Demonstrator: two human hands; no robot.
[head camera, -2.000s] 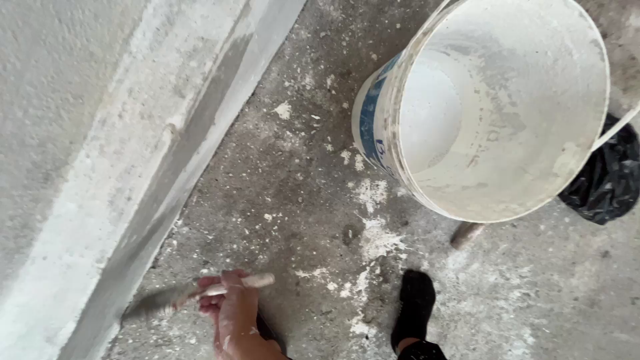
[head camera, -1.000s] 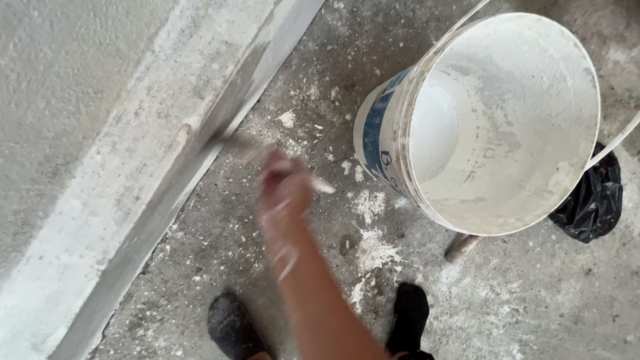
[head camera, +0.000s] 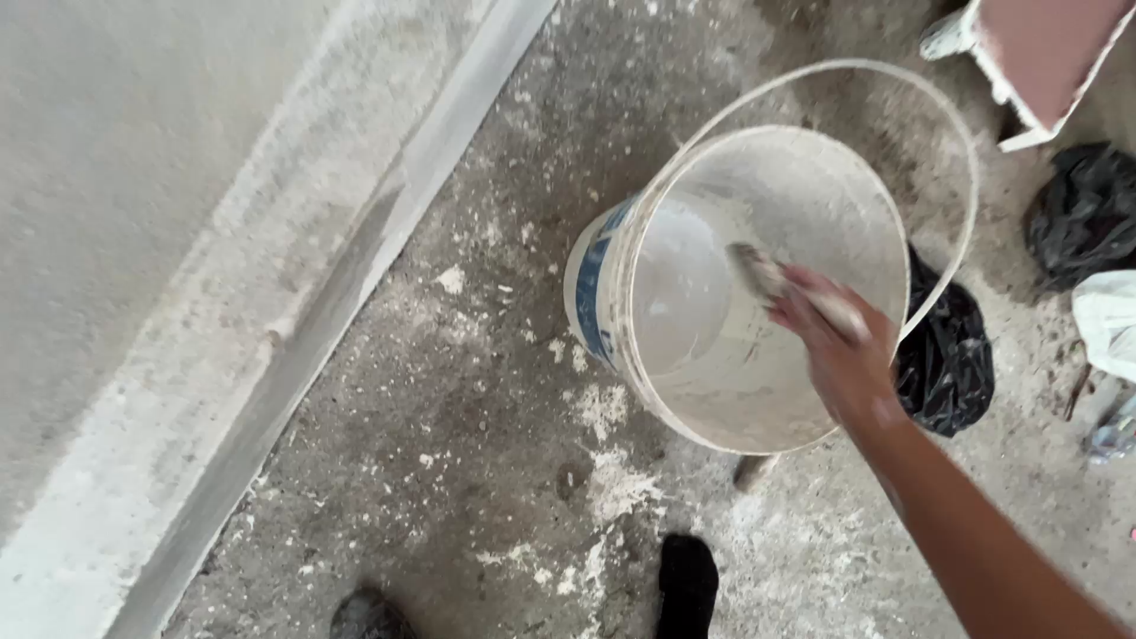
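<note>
My right hand (head camera: 830, 328) is closed around the pale handle of a paintbrush (head camera: 756, 271), held inside the mouth of a large white plastic bucket (head camera: 772, 426). The brush's blurred bristles point toward white liquid (head camera: 679, 293) at the bottom of the bucket. A blue printed band runs around the bucket's outside, and its white handle loops out to the right. At the left, the lower wall has a pale painted band (head camera: 222, 328) with a greyer strip beneath it along the floor. My left hand is out of the frame.
Black plastic bags (head camera: 950, 355) lie beside the bucket and farther right. A pinkish panel with white edges (head camera: 1052, 53) is at the top right, above a white bag (head camera: 1109, 324). White splatter marks the concrete floor (head camera: 479, 426). My feet show at the bottom edge.
My right hand has moved with the brush from beside the base of the wall to inside the bucket. The bucket's handle shows more fully as the view has shifted.
</note>
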